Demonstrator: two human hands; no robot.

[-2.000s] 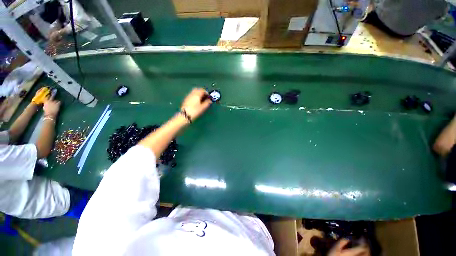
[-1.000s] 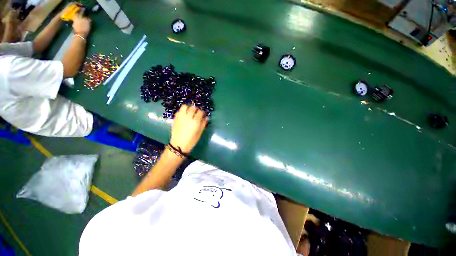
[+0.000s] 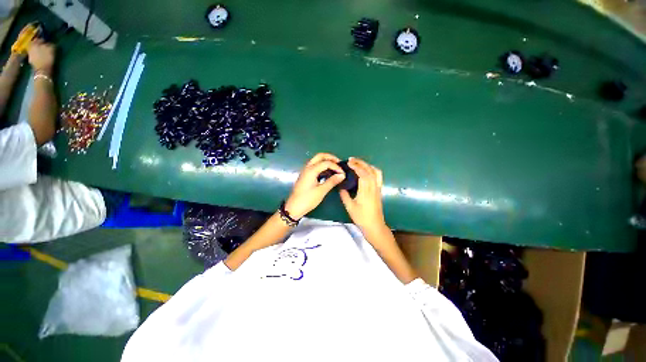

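Note:
My left hand (image 3: 310,185) and my right hand (image 3: 365,192) meet just above the near edge of the green bench. Between them they hold a black round housing (image 3: 348,178), mostly covered by my fingers. My left fingertips press at its left side; whether they hold a small insert cannot be told. The pile of small glossy black inserts (image 3: 219,120) lies on the bench to the left. The open carton (image 3: 567,297) with black housings (image 3: 489,297) stands at the near edge, right of my lap.
White-faced units (image 3: 407,40) and dark units (image 3: 365,32) stand apart along the conveyor belt. Pale divider strips (image 3: 127,106) and small coloured metal parts (image 3: 86,120) lie left of the pile. A neighbour's arm (image 3: 42,92) is at far left. A plastic bag (image 3: 92,293) lies on the floor.
My left hand has moved from the belt to the insert pile, then right to the housing. My right hand has come up from the carton. The view has tilted down.

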